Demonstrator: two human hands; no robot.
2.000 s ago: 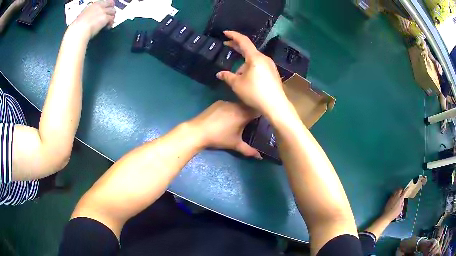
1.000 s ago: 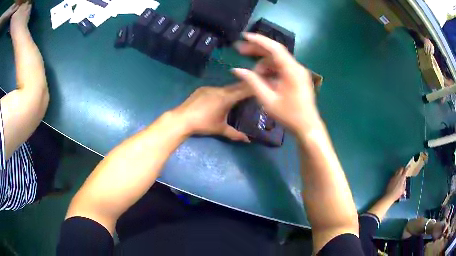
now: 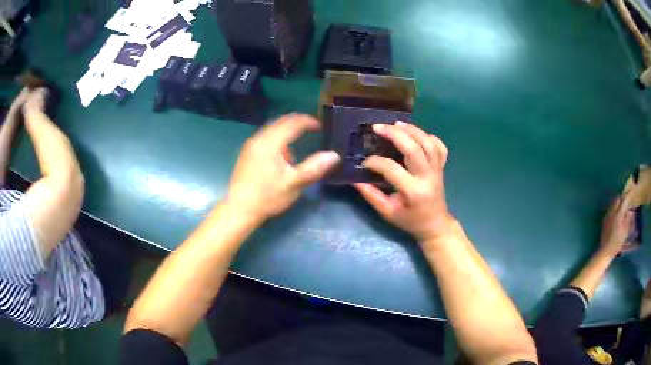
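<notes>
The retail box (image 3: 339,132) lies on the green table in front of me, its brown lid (image 3: 367,87) raised at the far side. A flat black insert tray with a cut-out shows inside it. My right hand (image 3: 412,187) is over the box's right part, fingertips bent down at the cut-out; whether they hold anything is hidden. My left hand (image 3: 268,175) is just left of the box, thumb and fingers apart, empty, thumb tip near the box's left edge.
A row of small black boxes (image 3: 210,89) stands far left, with a tall black tray stack (image 3: 257,36) behind. A single black tray (image 3: 355,50) lies beyond the lid. Papers (image 3: 153,43) are spread far left. Co-workers' arms (image 3: 61,160) reach in at left and right (image 3: 610,228).
The retail box now stands squarer to me, its raised lid in full view. My left hand has let go of it and opened. My right hand has come down onto the tray.
</notes>
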